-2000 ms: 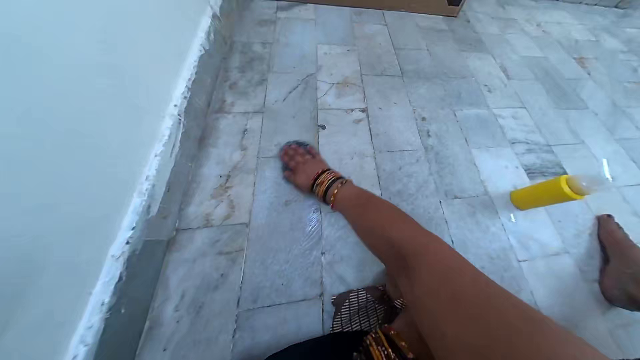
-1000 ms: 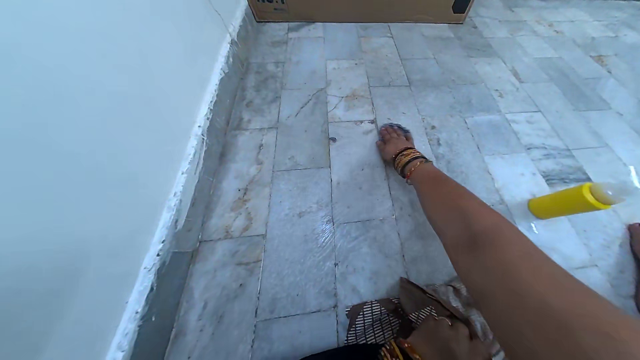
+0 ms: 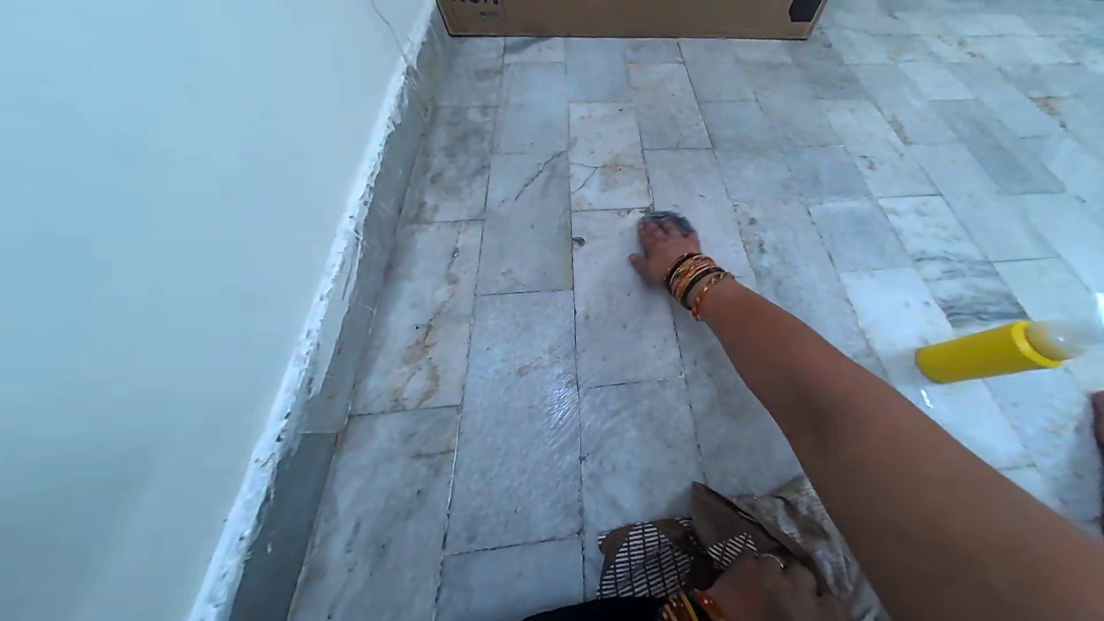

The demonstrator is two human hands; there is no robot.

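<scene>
My right hand [image 3: 664, 250], with bangles at the wrist, presses a dark scouring pad [image 3: 669, 222] flat on the marble floor tiles [image 3: 621, 319]. The pad shows beyond my fingertips. At the bottom edge my left hand [image 3: 763, 586], with a ring and bangles, is closed on a brown and white patterned cloth [image 3: 651, 556] that reaches the floor. Wet streaks shine on the tiles left of my right arm. A yellow bottle [image 3: 983, 352] with a clear end lies on its side to the right of that arm.
A pale wall [image 3: 172, 216] with a grey stone skirting [image 3: 345, 345] runs along the left. A cardboard box [image 3: 630, 19] stands at the far end of the floor. Part of a bare foot [image 3: 1098, 418] shows at the right edge.
My right hand, with the pad, has moved rightward across the tiles since the oldest frame. The view has shifted, bringing more of the cardboard box and my left hand into sight.
</scene>
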